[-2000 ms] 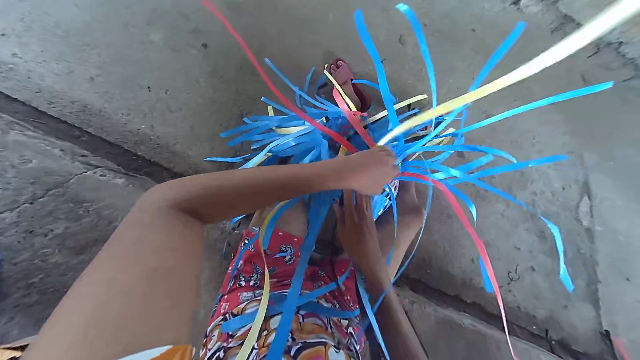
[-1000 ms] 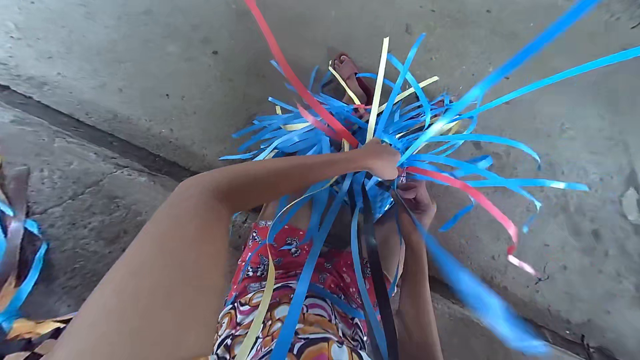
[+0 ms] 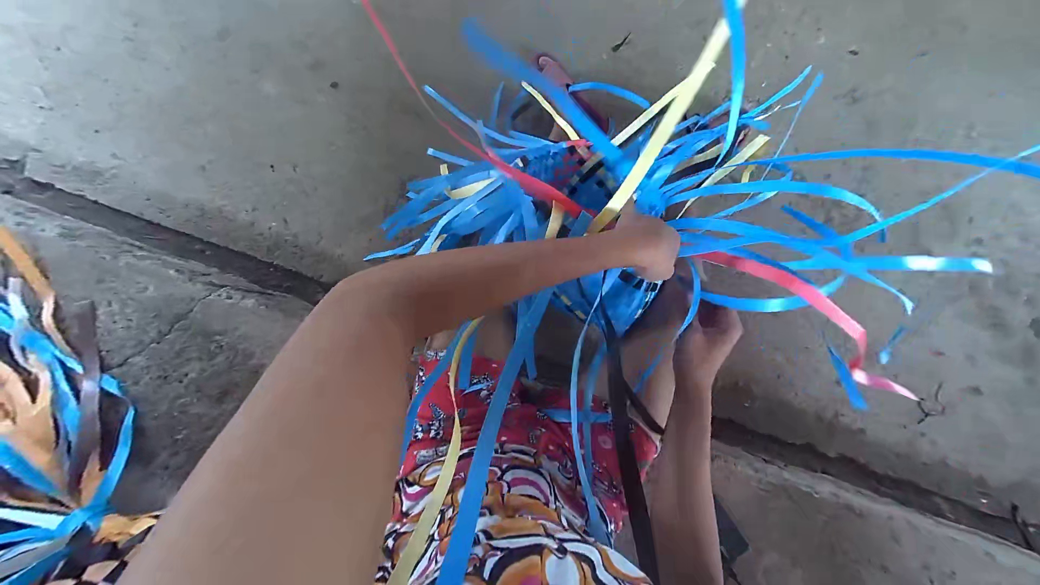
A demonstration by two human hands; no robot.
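A woven basket of plastic strips [image 3: 626, 301], mostly blue with some black and yellow, rests between my knees, and long loose strip ends fan out all around its rim. My left hand [image 3: 650, 246] is closed on strips at the near right part of the rim; a yellow strip [image 3: 662, 130] and a red strip [image 3: 540, 188] run close by it. Just below and to the right, my right hand [image 3: 711, 329] has its fingers bent beside a blue strip; whether it grips that strip cannot be told. A black strip [image 3: 621, 422] hangs down over my lap.
At the far left lies a bundle of blue, brown and orange strips [image 3: 85, 406]. Under my feet is a concrete floor [image 3: 203, 106] with a long dark groove [image 3: 162, 236] crossing it. A small dark object [image 3: 730, 532] lies beside my right forearm.
My right hand has moved out to the right and down from the basket rim. My left hand stays at the rim. The bundle at the far left has come further into view.
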